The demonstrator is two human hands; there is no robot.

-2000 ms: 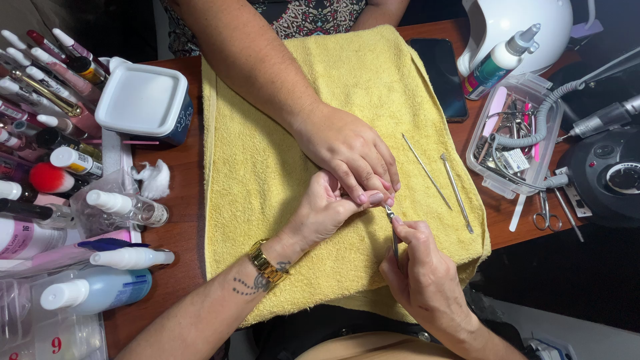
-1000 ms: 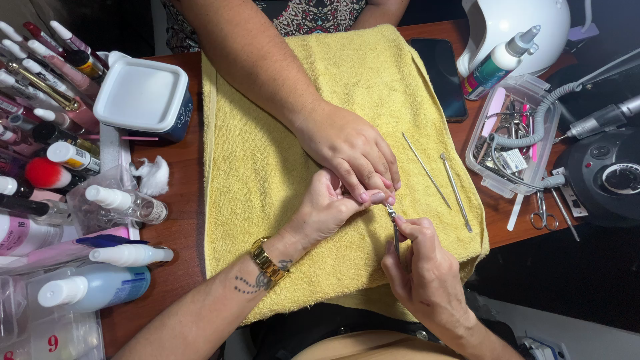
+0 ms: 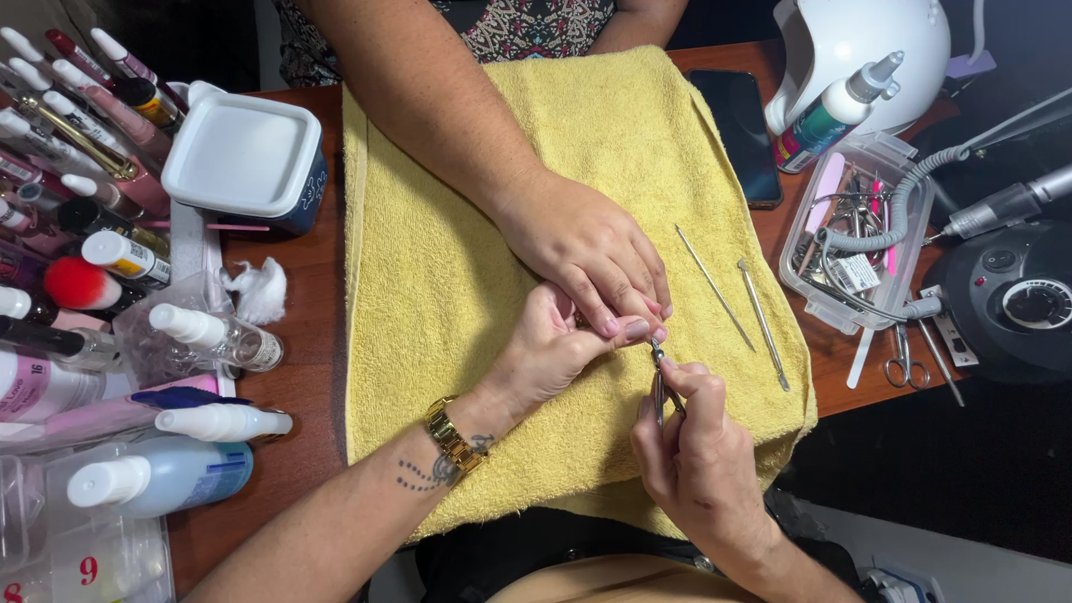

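Note:
My left hand (image 3: 548, 347), with a gold watch (image 3: 453, 434) at its wrist, grips a fingertip of another person's hand (image 3: 590, 239), its thumb lying along that finger. That person's hand rests palm down on a folded yellow towel (image 3: 435, 251). In my right hand (image 3: 699, 440) are metal cuticle nippers (image 3: 660, 377); their handles are between my fingers and their tip is at the held fingertip. Whether the jaws touch skin is too small to tell. Right of the hands, two thin metal manicure tools (image 3: 714, 285) (image 3: 764, 325) lie on the towel.
Nail polish bottles (image 3: 109, 109), a white-lidded tub (image 3: 243, 155), cotton (image 3: 258, 291) and spray bottles (image 3: 167, 473) crowd the left. On the right are a phone (image 3: 739, 134), a pump bottle (image 3: 829, 117), a plastic box of tools (image 3: 913, 218), scissors (image 3: 906, 360), a white lamp (image 3: 871, 50) and a nail drill unit (image 3: 1009, 301).

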